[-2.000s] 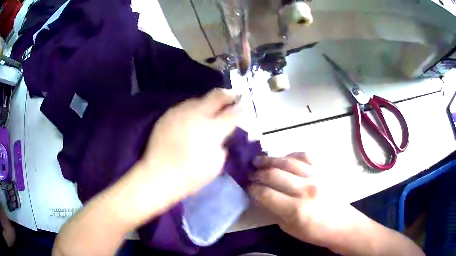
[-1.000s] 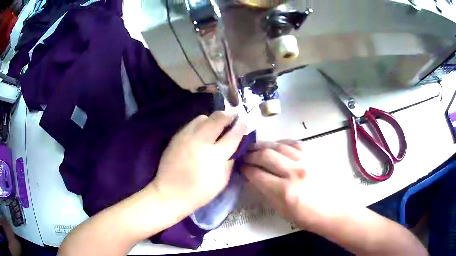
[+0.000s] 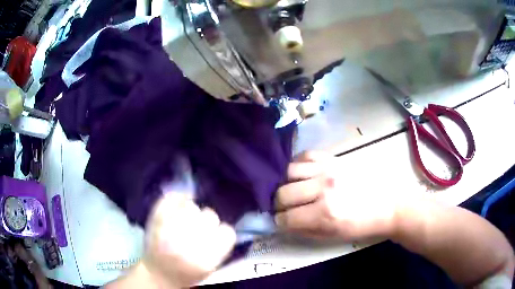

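Note:
A dark purple garment piece (image 3: 214, 135) spreads from the far left of the table to the presser foot (image 3: 282, 110). Part of its pale grey-lilac backing (image 3: 255, 222) shows between my hands. My left hand (image 3: 189, 237) is blurred, at the cloth's lower edge, left of the needle, with its fingers closed on the cloth. My right hand (image 3: 308, 200) is below the presser foot, its curled fingers on the cloth's right edge. The fingertips of both hands are partly hidden, and the needle point cannot be made out.
The sewing machine head (image 3: 395, 39) fills the top. Red-handled scissors (image 3: 439, 141) lie right of the needle. A purple box with a round face (image 3: 22, 209) stands at the far left. A blue basket (image 3: 500, 197) is at the right edge. Ruler marks (image 3: 116, 264) run along the near edge.
My left hand has moved from beside the needle down and left, pulling the cloth with it. The cloth is spread wider and covers more of the backing. My right hand stays near the cloth's right edge.

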